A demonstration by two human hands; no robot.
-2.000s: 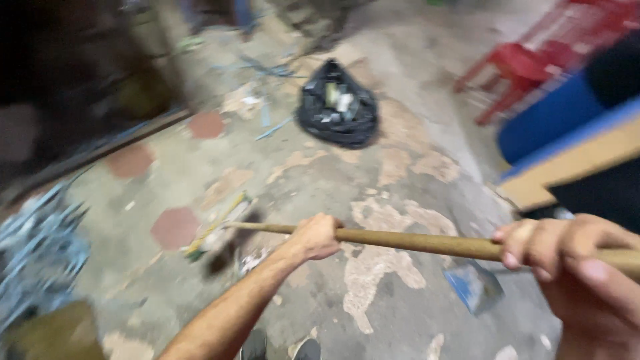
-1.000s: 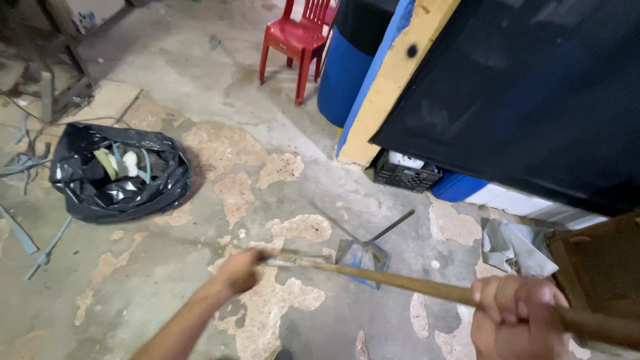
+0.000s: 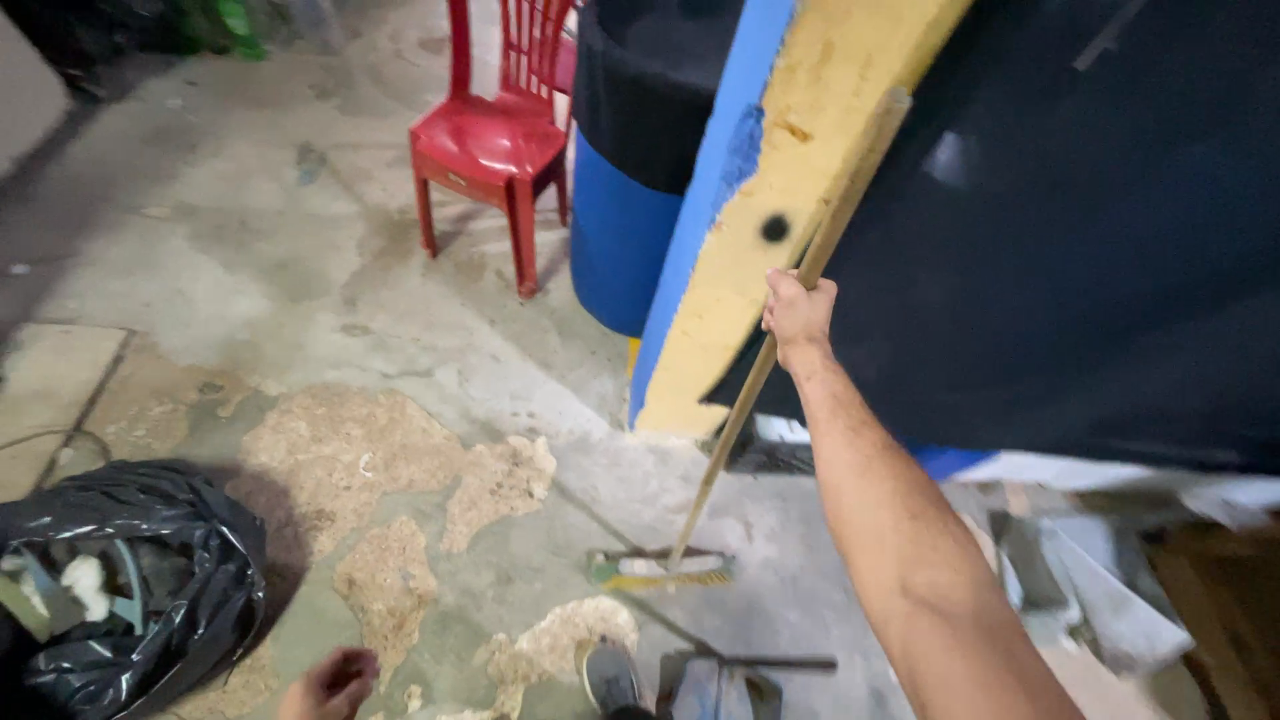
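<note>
My right hand (image 3: 802, 308) grips the wooden handle of a push broom (image 3: 728, 440) and holds it upright at a slant, its top end in front of the yellow pillar. The broom head, with yellow bristles, rests on the concrete floor. My left hand (image 3: 338, 684) is low at the bottom edge, off the broom, its fingers curled and blurred; nothing shows in it. A dustpan (image 3: 712, 690) with a dark handle lies on the floor below the broom head, beside my shoe.
An open black garbage bag (image 3: 190, 560) with refuse stands at left. A red plastic chair (image 3: 490, 150) and a blue barrel (image 3: 622, 235) stand behind. A yellow and blue pillar (image 3: 715, 260) borders a hanging black sheet (image 3: 1060, 260). Crumpled grey material (image 3: 1110, 580) lies at right.
My left hand has let go of the broom handle. The broom, held level across the view by both hands before, now stands slanted in my right hand. The view has swung right.
</note>
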